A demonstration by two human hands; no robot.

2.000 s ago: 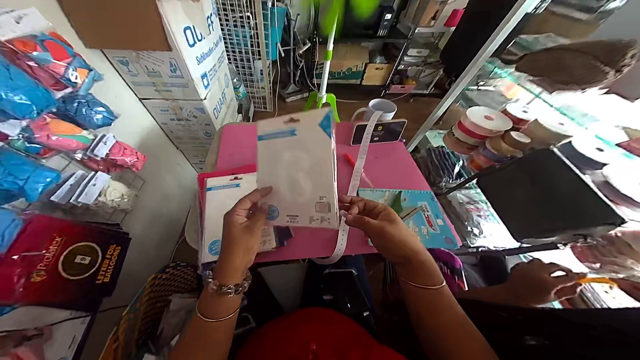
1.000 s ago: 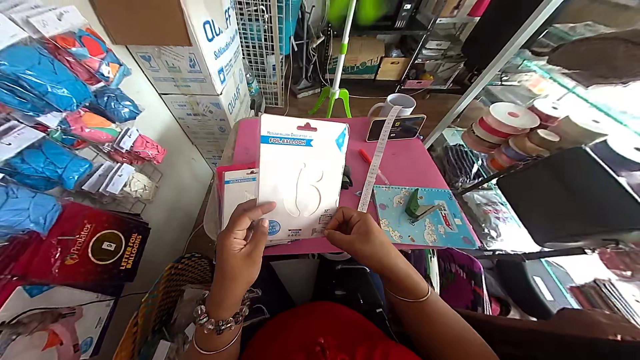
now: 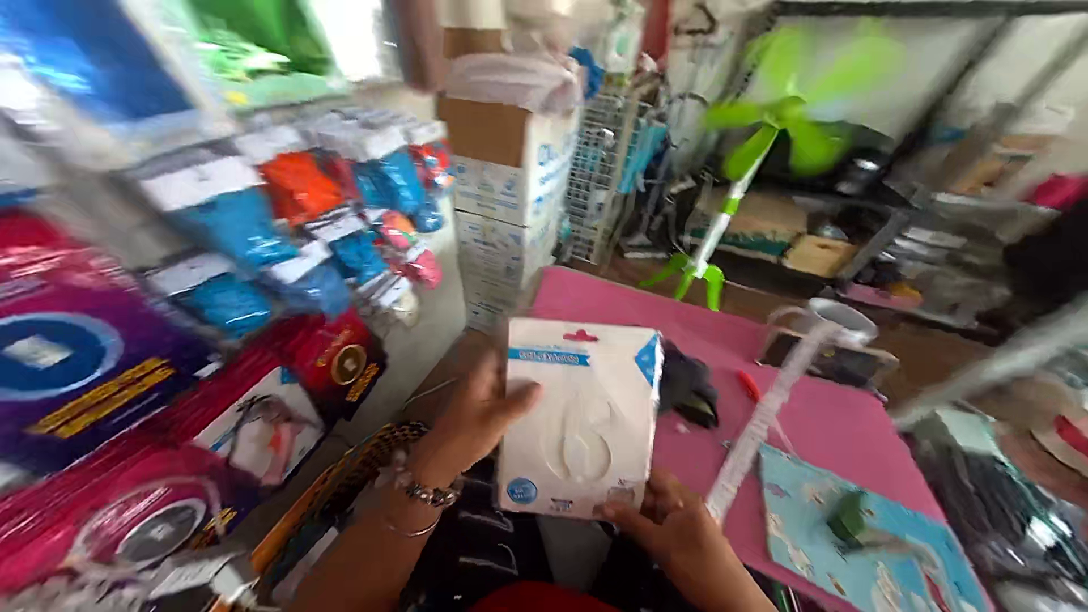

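Observation:
A white foil balloon package (image 3: 580, 416) with a blue corner and a raised number shape is held upright between both hands, over the near left edge of the pink table (image 3: 612, 297). My left hand (image 3: 480, 416) grips its left side, thumb on the front. The fingers of my right hand (image 3: 659, 514) close on its lower right corner. Right of the package lies a dark cloth-like item (image 3: 687, 387). Farther right are a red pen-like object (image 3: 749, 386), a white measuring tape (image 3: 769, 408) and a blue patterned sheet (image 3: 867, 531) with a green item on it.
A white mug (image 3: 841, 321) and a phone-like device (image 3: 807, 353) are at the table's far right. Bagged balloons (image 3: 234, 221) hang on the left wall. Stacked cartons (image 3: 501, 195) and a green fan (image 3: 778, 115) stand behind. A woven basket (image 3: 331, 484) sits at lower left.
The view has swung left. The package, earlier above the table with another package beneath it, is now at the table's near left edge, still in both hands.

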